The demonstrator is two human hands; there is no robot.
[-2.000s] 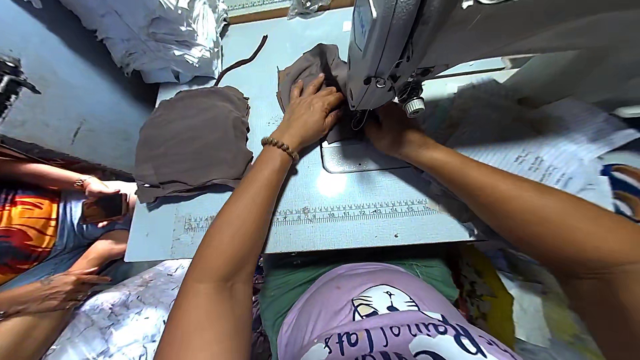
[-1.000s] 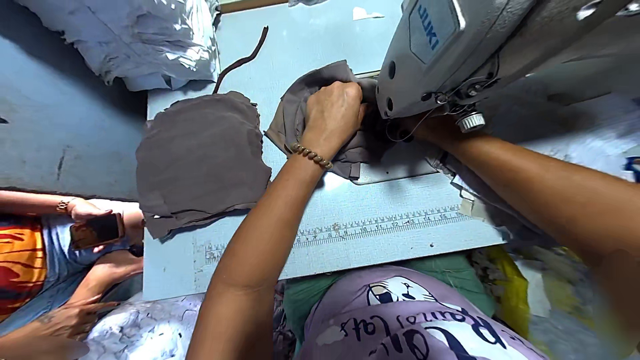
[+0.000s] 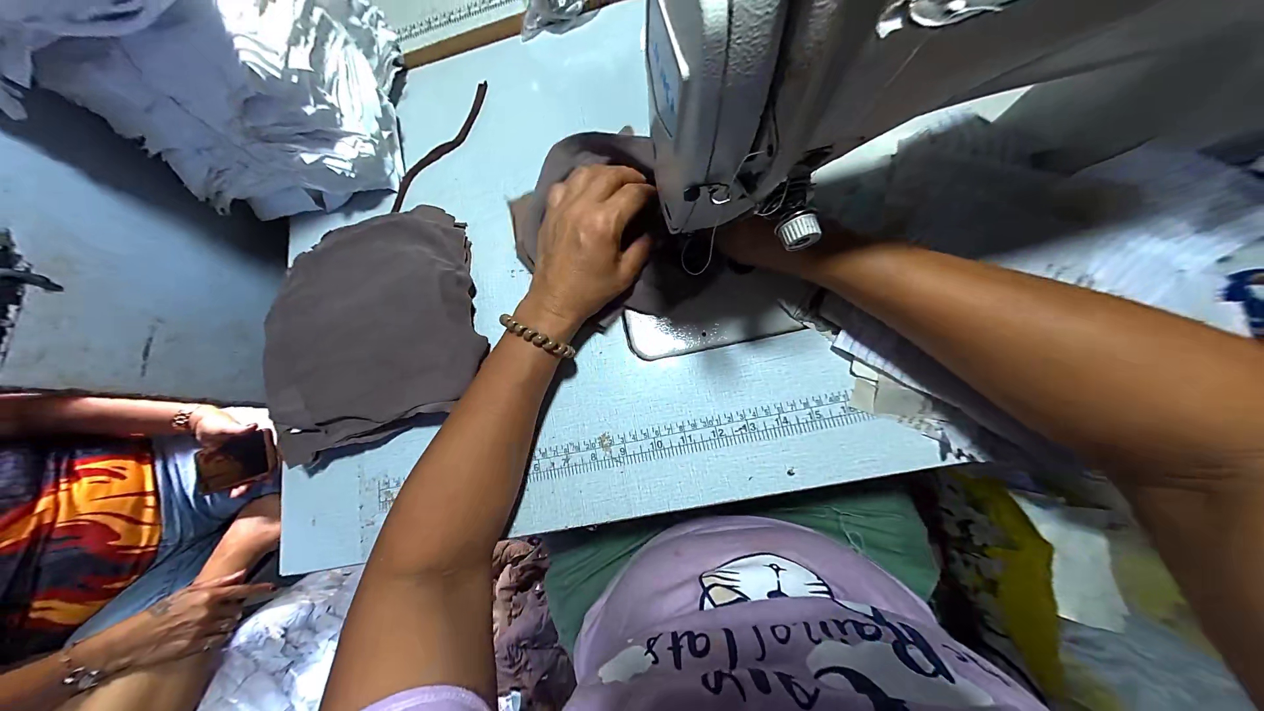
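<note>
My left hand (image 3: 592, 232) grips a piece of grey-brown fabric (image 3: 548, 178) bunched left of the sewing machine's head (image 3: 716, 109), its fingers curled over the cloth. My right hand (image 3: 755, 245) lies behind and right of the needle area, partly hidden by the machine head, so whether it holds the cloth cannot be told. Below the needle area the metal plate (image 3: 681, 336) shows, with the fabric over its upper part. A stack of grey-brown fabric pieces (image 3: 375, 326) lies on the table to the left, and a thin dark strip (image 3: 444, 148) extends above it.
White cloth (image 3: 296, 99) is heaped at the upper left. A printed ruler scale (image 3: 691, 439) runs along the table's front. Papers and pale cloth (image 3: 1086, 217) lie right of the machine. At far left sits another person, holding a phone (image 3: 237, 461).
My left hand has gone from lying flatter on the fabric two seconds ago to curled fingers gripping it. The fabric has been bunched and shifted near the machine head.
</note>
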